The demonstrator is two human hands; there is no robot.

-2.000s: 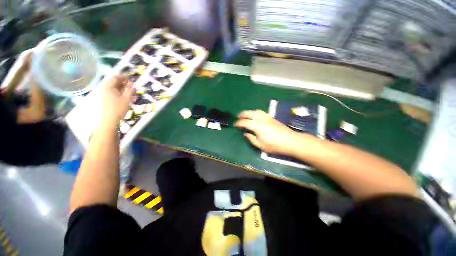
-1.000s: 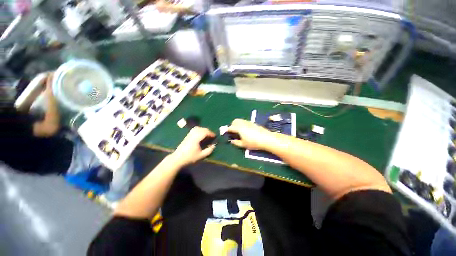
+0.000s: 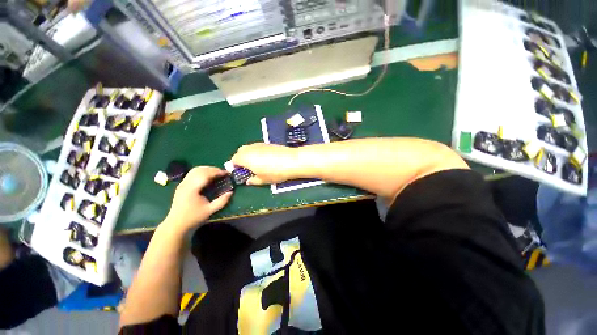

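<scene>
My left hand (image 3: 196,198) holds a small black unit with light squares (image 3: 218,188) above the bench near its front edge. My right hand (image 3: 258,163) holds another black unit (image 3: 241,175) beside it, the two units close together. A third black unit (image 3: 296,135) lies on the dark blue work pad (image 3: 276,127), with a white tab above it. One black unit (image 3: 177,170) lies on the green mat left of my hands, and one (image 3: 341,129) lies right of the pad. My right forearm hides part of the pad.
A white tray (image 3: 112,155) of black units stands at left, another white tray (image 3: 488,78) at right. The bench instrument (image 3: 314,29) is at the back on its beige stand (image 3: 294,70). A thin copper cable (image 3: 357,93) loops to the pad. A fan (image 3: 13,183) stands far left.
The view has turned and shifted. My left hand has moved from over the left tray to the bench beside my right hand, and both now hold black units.
</scene>
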